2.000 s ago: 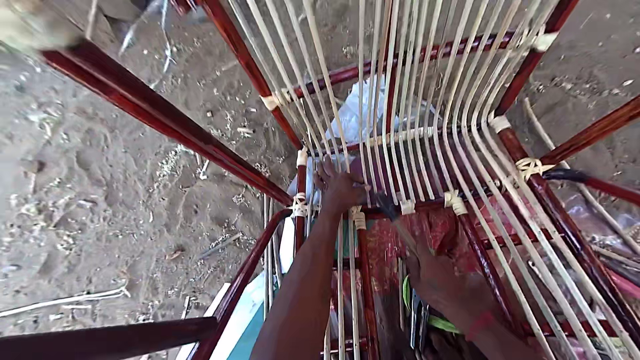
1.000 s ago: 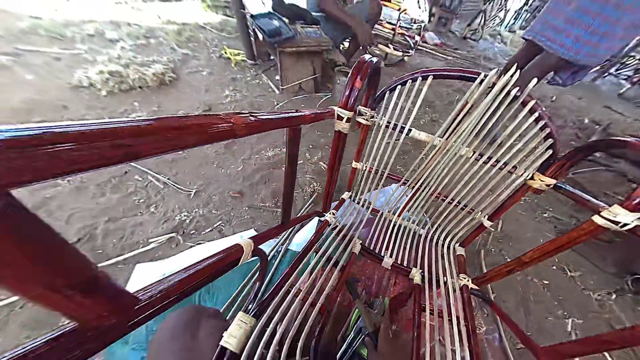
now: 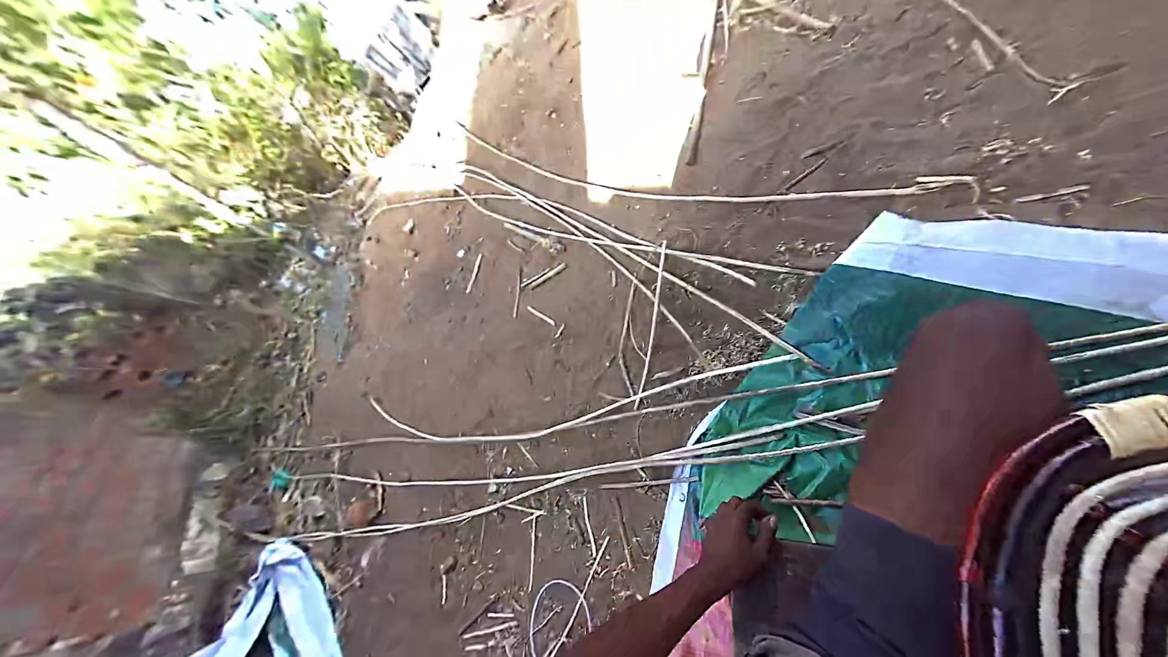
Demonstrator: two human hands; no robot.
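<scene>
My left hand (image 3: 741, 540) is low, just right of centre, with fingers bent at the edge of a green plastic sheet (image 3: 785, 324); whether anything is in its grasp is unclear. Long pale cane strips (image 3: 557, 474) run above the hand, across the sheet and over the dirt. My bare knee (image 3: 967, 411) rises to the hand's right. Beyond the knee is part of a dark red chair frame (image 3: 981, 520), with pale curved strips (image 3: 1063, 547) on it and a light binding (image 3: 1127, 426) around it. My right hand is out of view.
More cane strips (image 3: 584, 228) cross on the ground farther off, among short offcuts (image 3: 545, 276). A light blue cloth (image 3: 292, 593) lies at the bottom left. Green bushes (image 3: 246, 119) and a reddish surface (image 3: 82, 520) border the left side.
The view has swung far to the left, away from most of the chair. My left hand, on the chair's strips two seconds ago, is now beside the green sheet. My right hand has left view.
</scene>
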